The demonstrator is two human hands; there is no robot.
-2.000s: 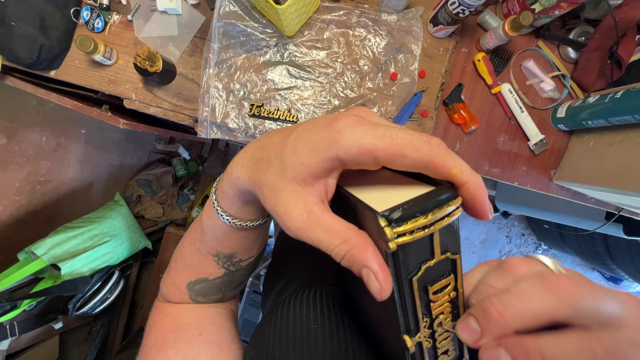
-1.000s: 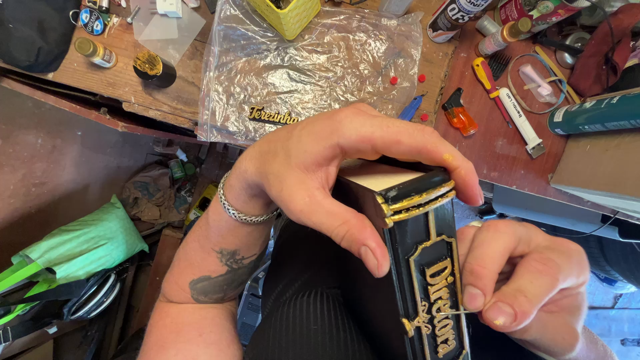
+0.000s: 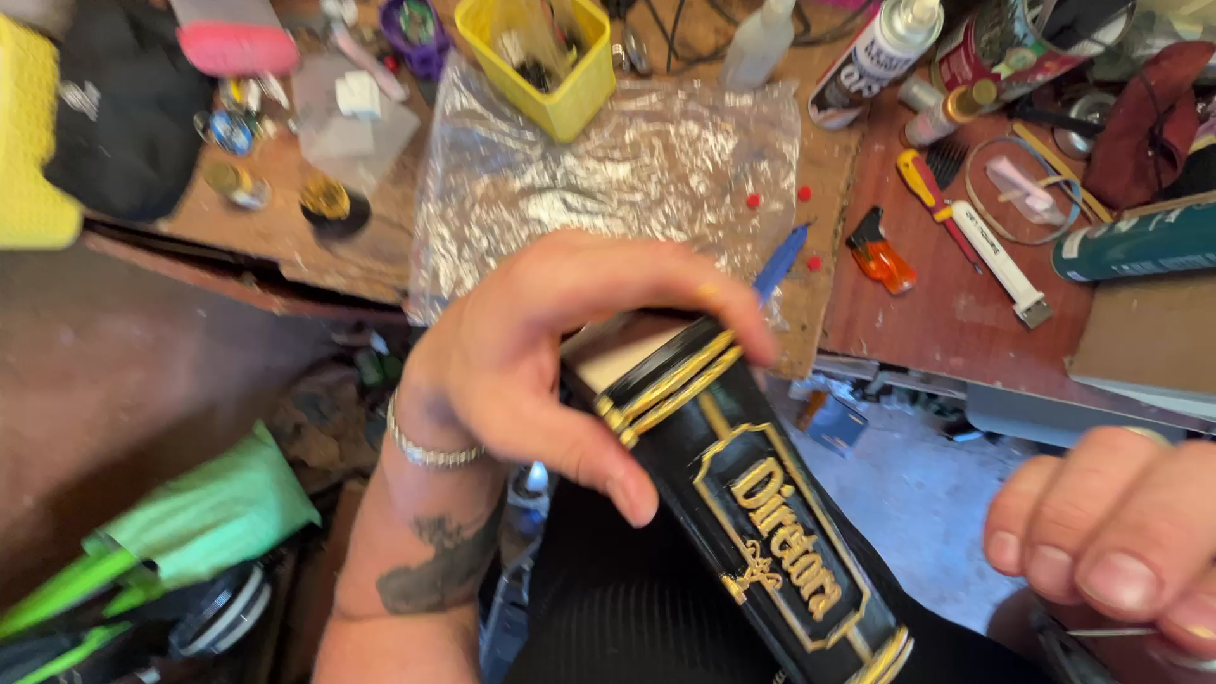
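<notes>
My left hand (image 3: 570, 351) grips the top end of a black book-shaped box (image 3: 684, 456) with raised gold bands, a gold frame and gold lettering on its spine. The box leans over my lap, spine up, its pale top end showing beneath my palm. Apart from it, at the right edge, my right hand (image 3: 1102, 541) has curled fingers. A thin metal needle or wire (image 3: 1107, 632) shows under those fingertips. My thumb is hidden there, and the hand is blurred.
On the wooden bench lie a clear plastic sheet (image 3: 608, 171), a yellow basket (image 3: 579, 100), a blue pen (image 3: 784, 258), an orange-and-black tool (image 3: 883, 256), a yellow-and-red screwdriver (image 3: 921, 185) and a white snap-off knife (image 3: 997, 261). A spray can (image 3: 874, 66) stands behind. Green fabric (image 3: 209, 513) hangs lower left.
My right hand has moved off the spine to the right. The box has tilted, its lower end swinging right, and more of the lettering shows. The gold word plate on the plastic sheet is no longer visible.
</notes>
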